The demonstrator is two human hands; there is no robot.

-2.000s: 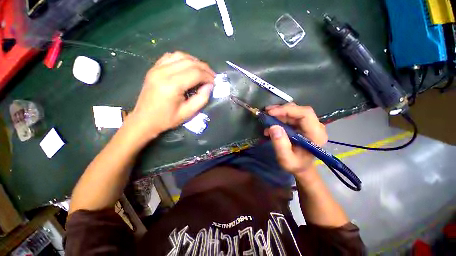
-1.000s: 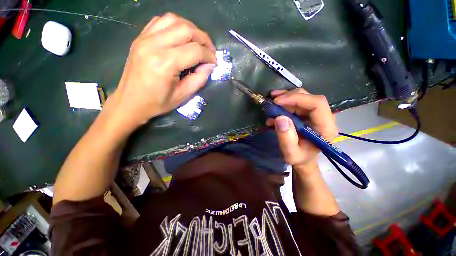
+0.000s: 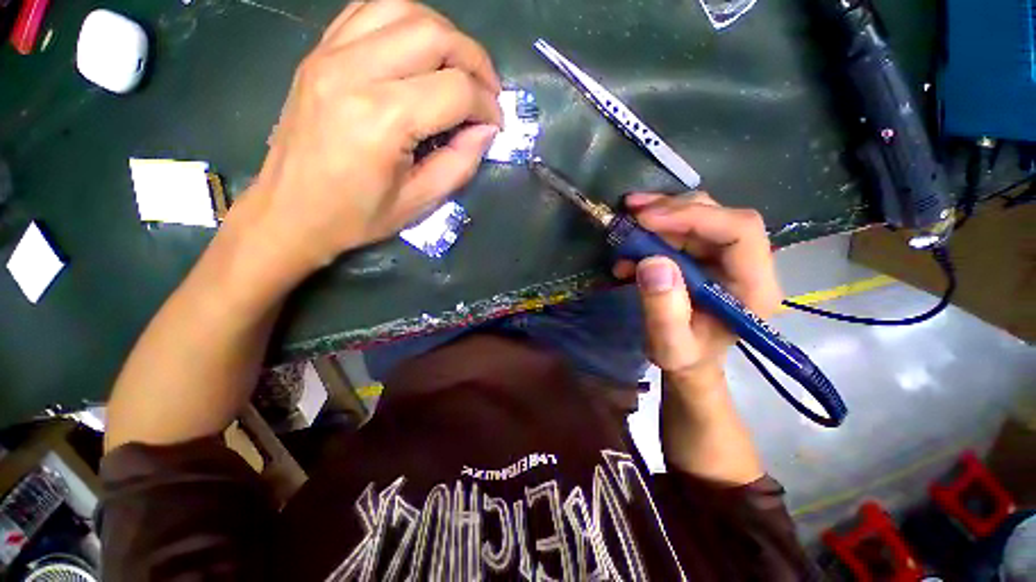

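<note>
My left hand (image 3: 381, 136) has its thumb and fingertips pinched at the left edge of a blue and silver circuit board (image 3: 517, 125). Whether the fingers hold the board or something small on it cannot be told. My right hand (image 3: 710, 279) grips a dark blue soldering iron (image 3: 727, 305) like a pen. The iron's metal tip is at the board's lower right edge. A second circuit board (image 3: 436, 230) lies on the green mat, partly under my left hand. Silver tweezers (image 3: 619, 114) lie right of the boards.
A black electric screwdriver (image 3: 892, 125) and a blue box (image 3: 991, 68) are at the right. A white rounded pad (image 3: 113, 51), an LCD screen module (image 3: 173, 191) and a white square piece (image 3: 35, 263) lie at the left. Red objects (image 3: 971, 489) stand on the floor.
The view has shifted, so bench items appear higher and the left-side items further left. Both hands keep their poses, with the iron's tip still by the board.
</note>
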